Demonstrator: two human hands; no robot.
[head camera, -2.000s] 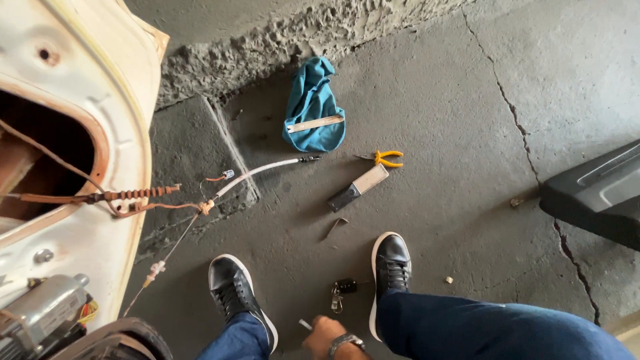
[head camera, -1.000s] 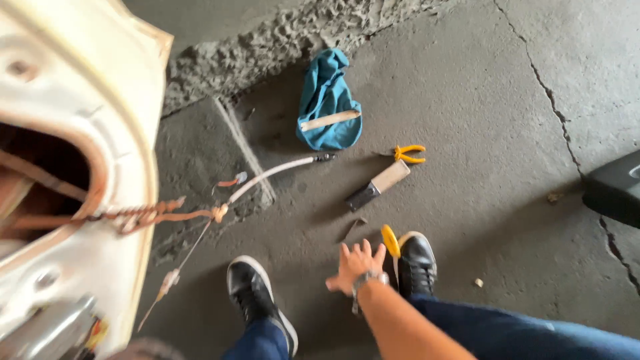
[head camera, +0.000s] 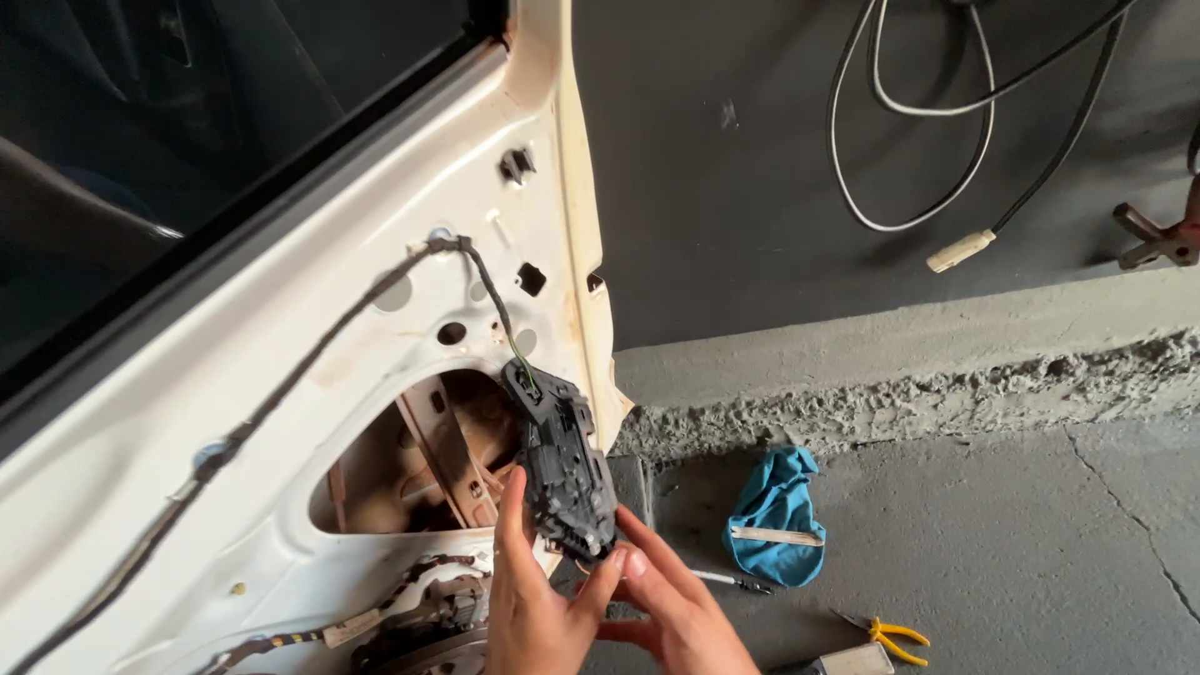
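Note:
A black plastic car door latch assembly (head camera: 567, 469) is held up in front of the white inner door panel (head camera: 356, 375), beside its large opening. My left hand (head camera: 544, 586) grips its left side and lower end. My right hand (head camera: 670, 595) has its fingers on the lower right side, with both thumbs close together at the bottom. A thin wiring harness (head camera: 492, 291) runs along the door to the upper end of the latch. A white-sheathed cable (head camera: 712, 576) with a black tip shows behind my right hand.
On the grey floor lie a blue cloth (head camera: 778, 525) with a pale strip on it, yellow-handled pliers (head camera: 891, 637) and a box-like object (head camera: 858, 660). A cable with a pale connector (head camera: 961, 251) hangs against the dark wall. A rough concrete ledge (head camera: 844, 412) edges the floor.
The view has swung up to the door. One second ago one hand reached over the floor near a shoe; now both hands are on the black latch assembly.

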